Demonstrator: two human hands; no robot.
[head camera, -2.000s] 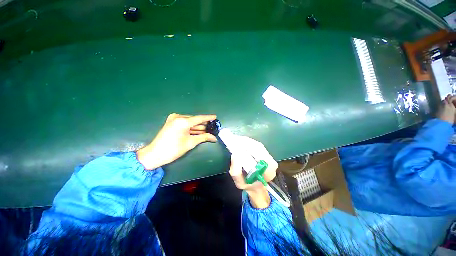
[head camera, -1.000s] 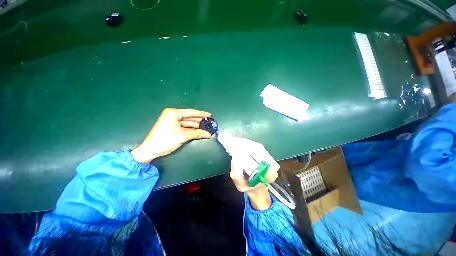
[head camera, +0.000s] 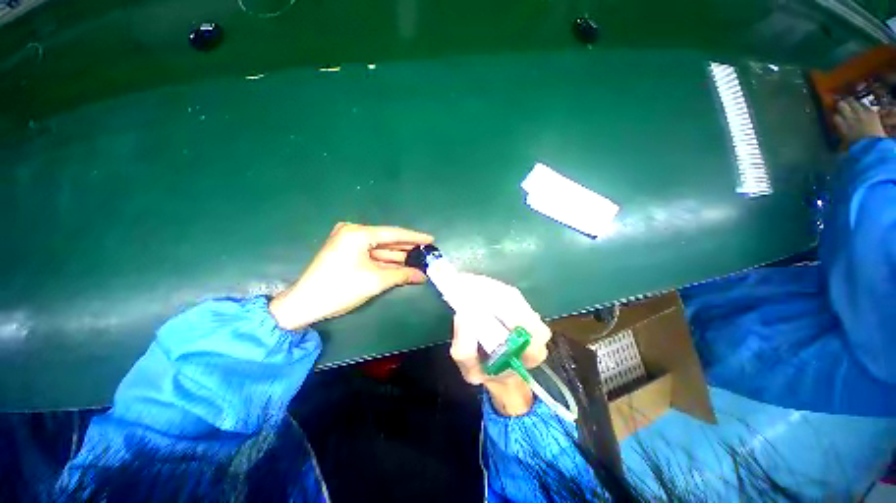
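Observation:
My left hand pinches a small round black part between thumb and fingertips, a little above the green bench surface. My right hand holds the glue syringe like a pen, its narrow tip at the black part's right side. Whether the tip touches the part cannot be told. The fingers hide most of the barrel. The green adapter head stands out at the rear of the syringe, with a pale air hose trailing down from it.
A white rectangular sheet lies right of my hands. Two black parts lie spaced along the back. A ridged white strip lies at far right. An open cardboard box sits below the bench edge. A neighbour's blue sleeve and hand are at right.
The black part turned in my left fingers, showing its round face a second ago and less of it now. The black parts at the back shifted left in view. The neighbour's arm moved.

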